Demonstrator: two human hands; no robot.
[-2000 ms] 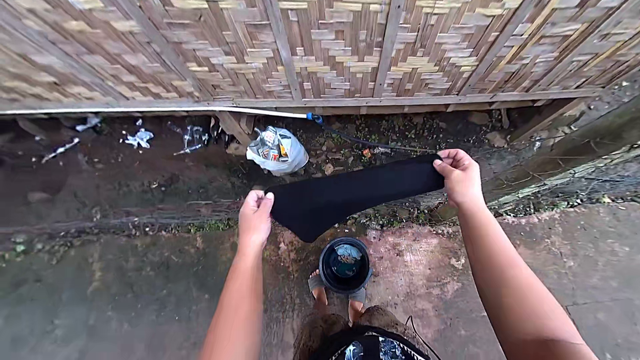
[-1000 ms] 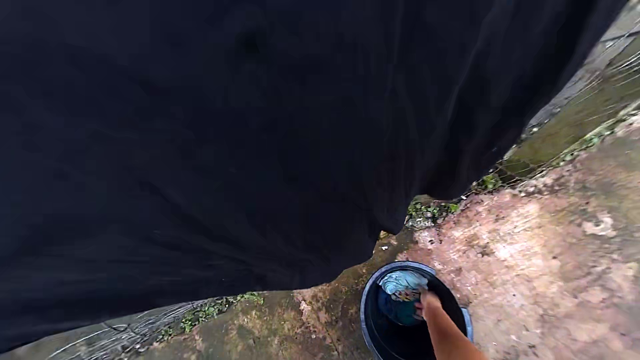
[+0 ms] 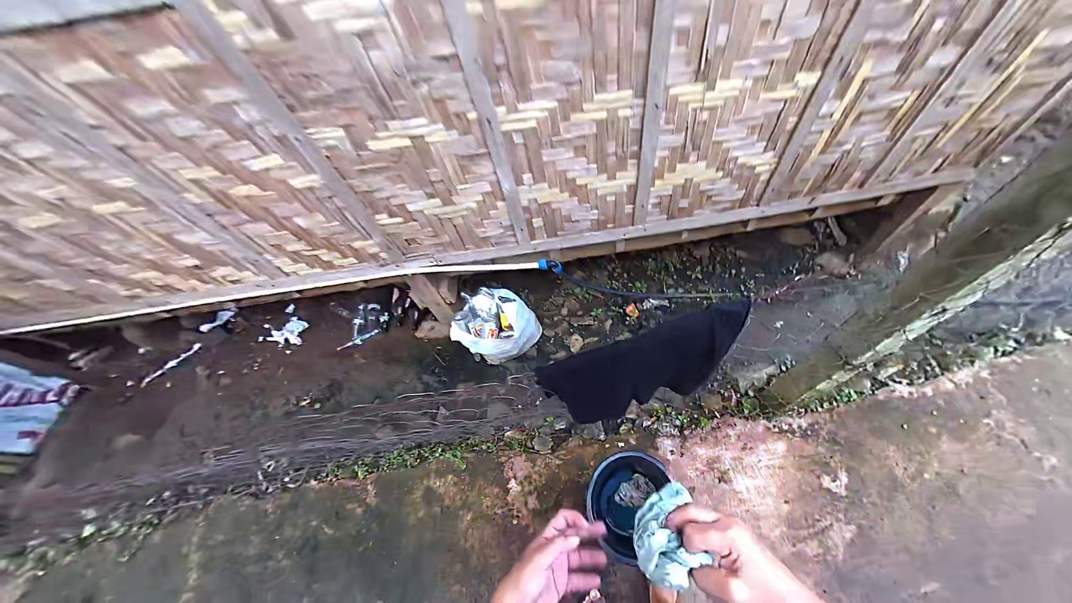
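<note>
Above the right side of a dark bucket (image 3: 600,494), a bunched pale blue-green cloth (image 3: 663,544) is gripped in my right hand (image 3: 727,548). My left hand (image 3: 559,559) is beside the bucket's left side, fingers apart and holding nothing. Inside the bucket lies a small crumpled greyish piece of cloth (image 3: 635,491). A black cloth (image 3: 645,364) is spread out beyond the bucket, over the ditch by the concrete edge; what supports it cannot be made out.
A woven bamboo wall (image 3: 578,126) stands ahead, with a white pipe (image 3: 352,275) along its foot. A white plastic bag of rubbish (image 3: 499,328) sits in the ditch. Wire mesh (image 3: 402,419) borders the mossy concrete ground (image 3: 318,528). A low concrete wall (image 3: 913,327) is on the right.
The black cloth, stretched between both hands two seconds ago, is now out of them. One second ago a hand was in the bucket; my right hand now holds the pale cloth above it.
</note>
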